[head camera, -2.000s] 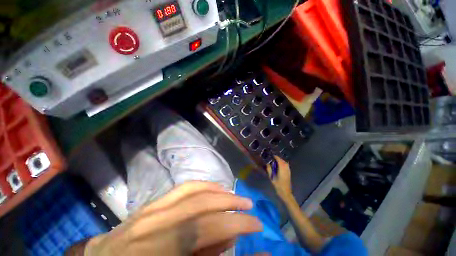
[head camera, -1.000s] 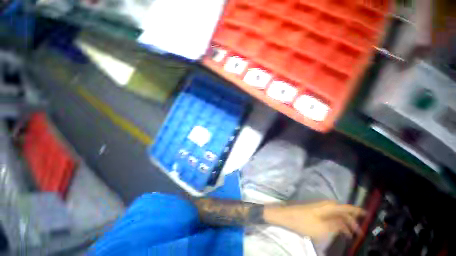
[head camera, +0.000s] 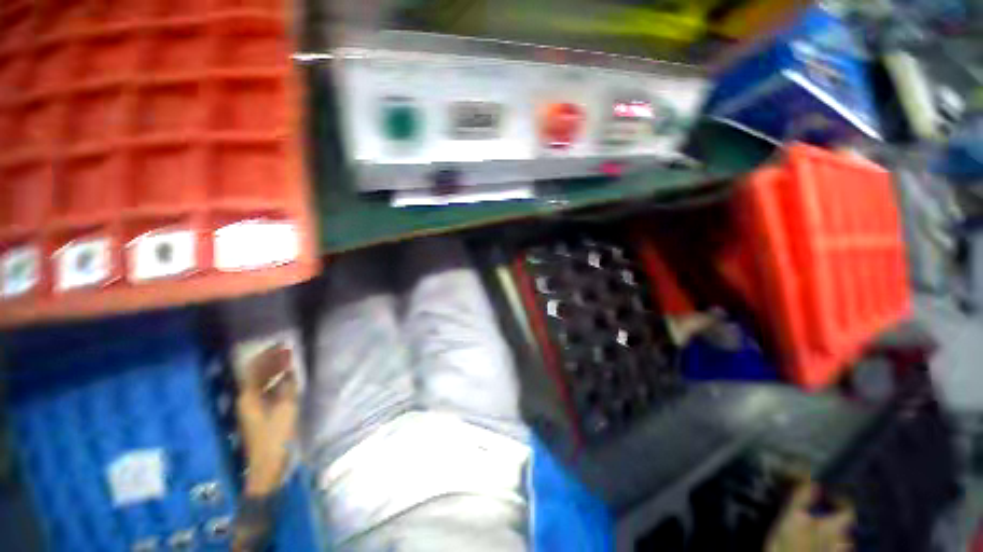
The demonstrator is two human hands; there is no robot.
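The view is blurred. My left hand (head camera: 268, 415) is low at the left, between the blue tray (head camera: 108, 415) and my lap. A small brownish-dark patch shows at its fingertips; I cannot tell if it is held. My right hand (head camera: 811, 526) is at the lower right, partly cut off by the bottom edge, with curled fingers beside a dark tray-like shape (head camera: 900, 458). I cannot tell if it grips this. The black blister tray (head camera: 604, 334) with shiny-rimmed housings lies right of my lap, touched by neither hand.
A red-orange tray (head camera: 140, 140) with white square parts in its nearest row is at upper left. The pale control panel (head camera: 496, 140) is ahead on the green bench. Red trays (head camera: 835, 259) are stacked at the right, with a blue box (head camera: 803, 76) beyond. A grey surface (head camera: 701, 431) is below.
The view has swung right from the left-side trays. My left hand has moved from beside the black blister tray to the blue tray. The empty black tray is gone from the red stack.
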